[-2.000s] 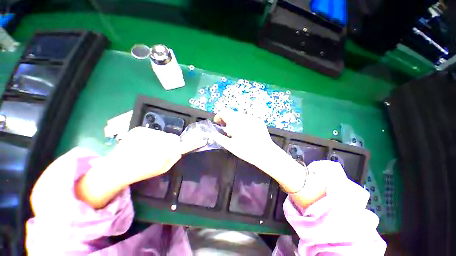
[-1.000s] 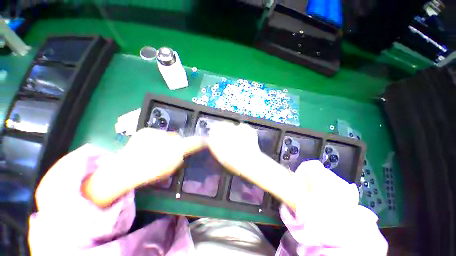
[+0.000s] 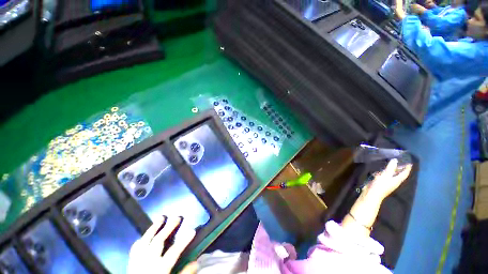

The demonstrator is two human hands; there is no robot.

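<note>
A black foam tray (image 3: 155,144) holds several phones back side up, such as the phone (image 3: 214,163) with dark round lenses in its upper corner. My left hand (image 3: 162,247), cut off by the bottom edge, lies over the tray's near side with fingers apart, covering part of a phone. My right hand (image 3: 381,187) is off the bench at the right, above a dark tray or bin. A clear plastic piece (image 3: 374,154) is at its fingertips; whether the fingers grip it cannot be told.
Loose pale rings (image 3: 80,150) lie behind the tray. Clear strips with dark circles (image 3: 249,128) lie at its right. A high black tray stack (image 3: 289,69) stands beyond. An open cardboard box (image 3: 299,200) and lime-green handle (image 3: 299,180) are right of the bench. People in blue smocks (image 3: 439,48) are upper right.
The view has swung right. My hands, together over the tray before, are now apart: the right has moved out past the bench edge, the left stays at the tray.
</note>
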